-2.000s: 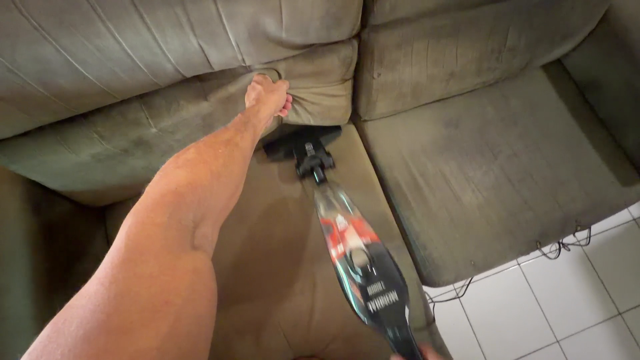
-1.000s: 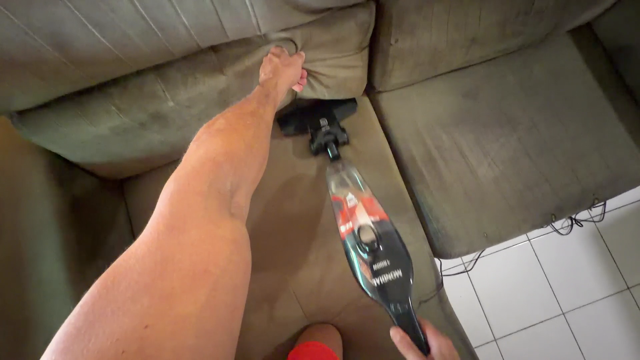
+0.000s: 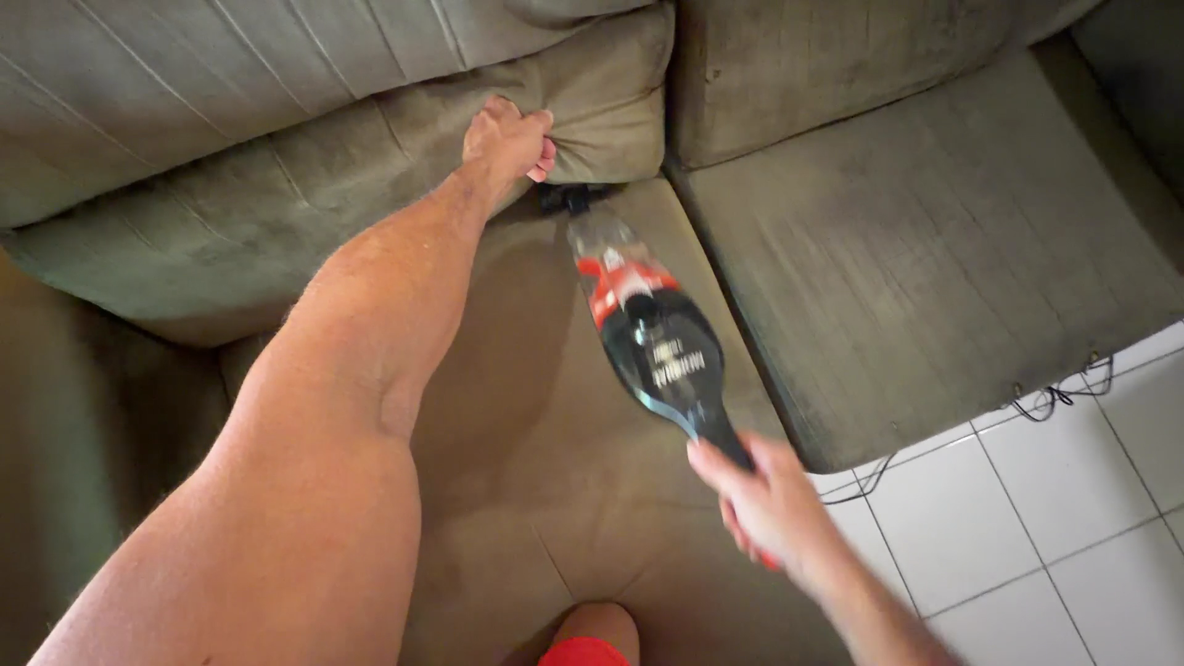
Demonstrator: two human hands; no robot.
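My left hand (image 3: 509, 139) grips the fabric of the sofa's back cushion (image 3: 610, 102) near its lower right corner, where the cloth bunches into creases. With my right hand (image 3: 763, 495) I hold the handle of a black and red Mondial handheld vacuum cleaner (image 3: 657, 333). The vacuum has a clear dust container and lies at a slant over the brown seat cushion (image 3: 518, 388). Its black floor nozzle (image 3: 569, 197) is at the rear of that seat, partly hidden beneath the back cushion and behind my left hand.
A second seat cushion (image 3: 916, 250) adjoins on the right, across a dark gap. The sofa's armrest (image 3: 55, 425) is at the left. Black cables (image 3: 1050, 400) hang by the sofa's front edge over white floor tiles (image 3: 962, 518). My knee (image 3: 606, 624) shows at the bottom.
The vacuum nozzle, in fuller view before, has moved farther back under the back cushion. My right hand has followed with the handle. My left hand still grips the cushion.
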